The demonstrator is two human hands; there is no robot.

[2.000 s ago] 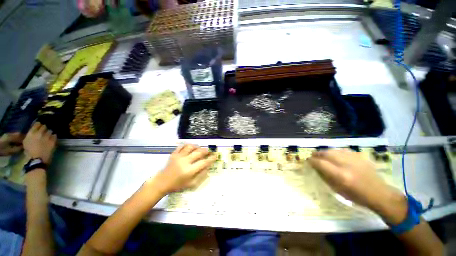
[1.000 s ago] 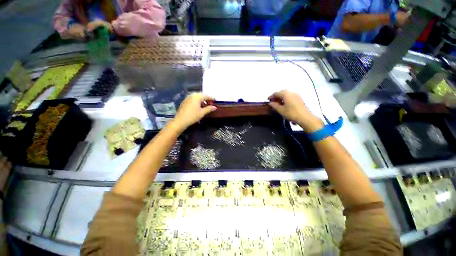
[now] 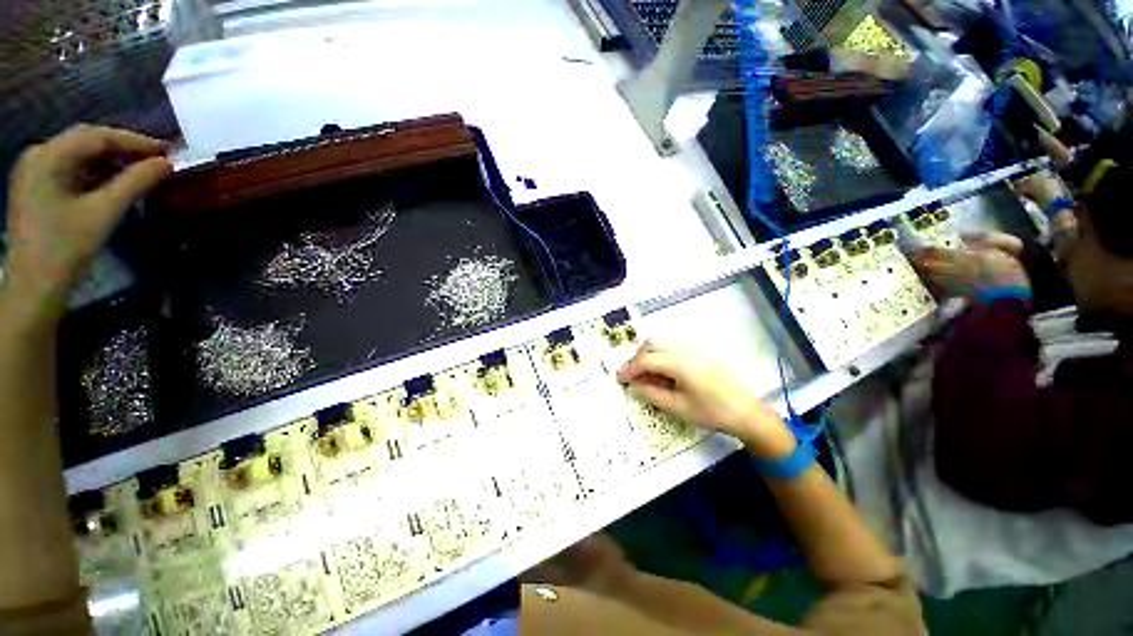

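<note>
A cream circuit board panel (image 3: 410,497) lies along the rail, with black parts (image 3: 344,424) along its far edge. My right hand (image 3: 683,388), with a blue wrist strap (image 3: 785,463), is over the panel's right part, fingertips bunched near its surface. Anything between them is hidden. My left hand (image 3: 77,205) is raised at upper left, thumb and fingertips at the left end of the brown strips (image 3: 323,164); whether it grips them is unclear. The black tray (image 3: 373,329) holds silvery component heaps (image 3: 472,290).
A side bin (image 3: 574,252) adjoins the tray's right end; a left bin holds a greyish heap (image 3: 118,383). A metal rail (image 3: 696,280) runs before the trays. At right, another person's hands (image 3: 975,265) are over a second panel (image 3: 857,298). A blue cord (image 3: 755,137) hangs between.
The view has turned right, showing the neighbouring person. My right hand has left the brown strips and come down to the panel. My left hand remains by the strips' left end.
</note>
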